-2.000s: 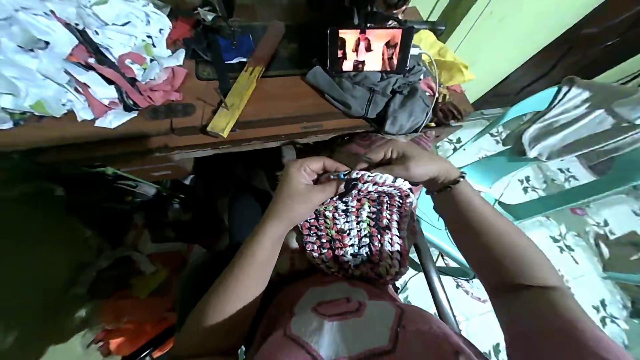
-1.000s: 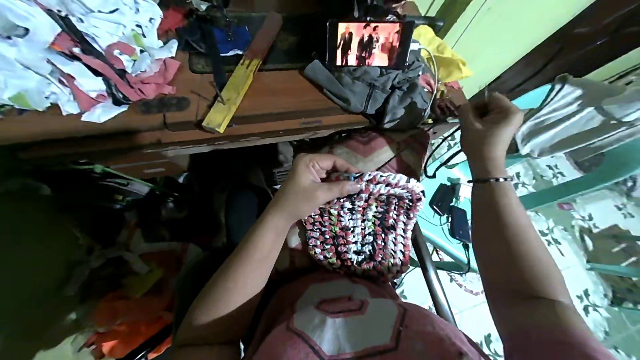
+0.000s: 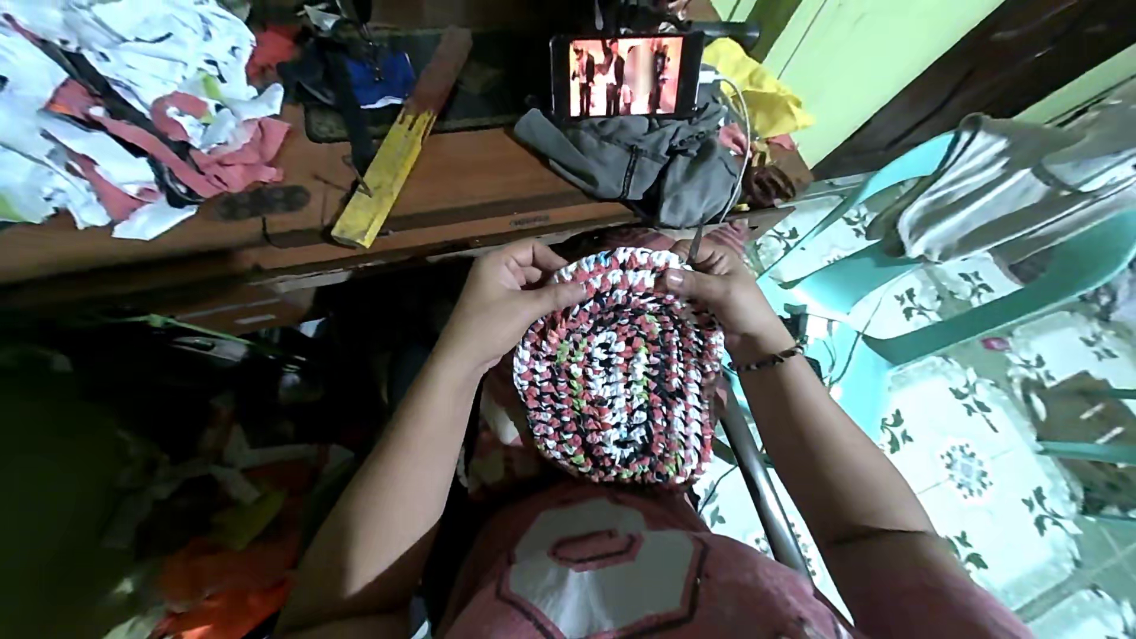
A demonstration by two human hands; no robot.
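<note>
An oval crocheted rag mat [image 3: 621, 373] in red, white, black and some green hangs upright in front of my lap. My left hand [image 3: 510, 297] pinches its upper left edge, thumb on the near face. At the upper right edge, my right hand [image 3: 723, 288] grips the mat between thumb and fingers, and a thin dark shaft, perhaps a crochet hook [image 3: 696, 243], sticks up beside those fingers. The fingertips behind the mat are hidden.
A wooden sewing-machine table [image 3: 479, 191] holds fabric scraps [image 3: 133, 115], a yellow-painted wooden stick [image 3: 382, 186], a grey cloth [image 3: 630, 155] and a propped phone [image 3: 626, 77] on a white cable. A turquoise plastic chair [image 3: 994, 311] with draped cloth [image 3: 976, 191] stands at right.
My right hand has come down from the upper right, beside the chair, to the mat's edge. The mat is held up with more of its face showing.
</note>
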